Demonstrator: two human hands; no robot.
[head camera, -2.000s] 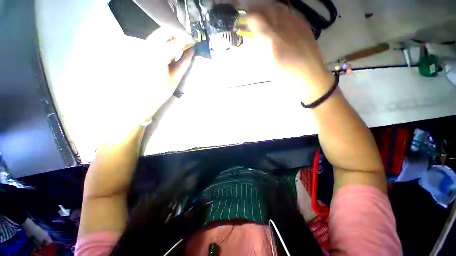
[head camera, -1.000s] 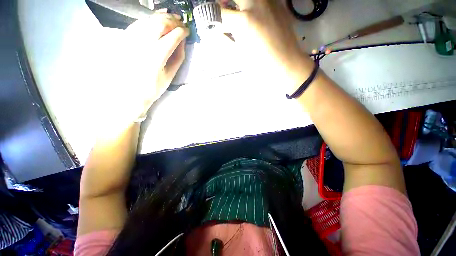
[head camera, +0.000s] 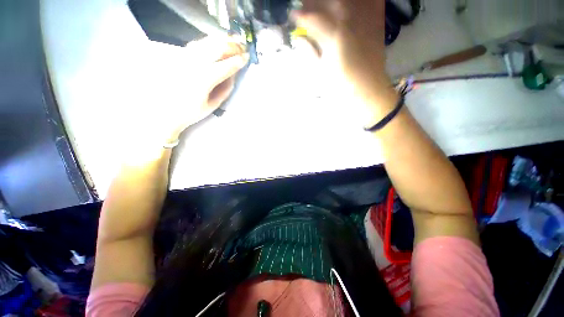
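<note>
My left hand is at the top left of centre, washed out by glare. Its fingertips are closed on a narrow dark piece beside the presser foot and needle area. A dark panel lies beyond this hand, and a dark edge runs below its palm. My right hand is right of the needle, fingers curled around a small yellow-handled tool, seemingly thread snips; its blades are mostly lost in glare. A dark machine knob is blurred between the hands.
Black scissors handles show behind my right wrist. An awl with a brown wooden handle lies to the right, then a small green bottle. A red crate and crumpled clear plastic are below the table at right.
The view shifted down, then back, so the table items moved up and returned. Both hands stay by the needle. The yellow tool, hidden one second ago, shows again at my right fingers.
</note>
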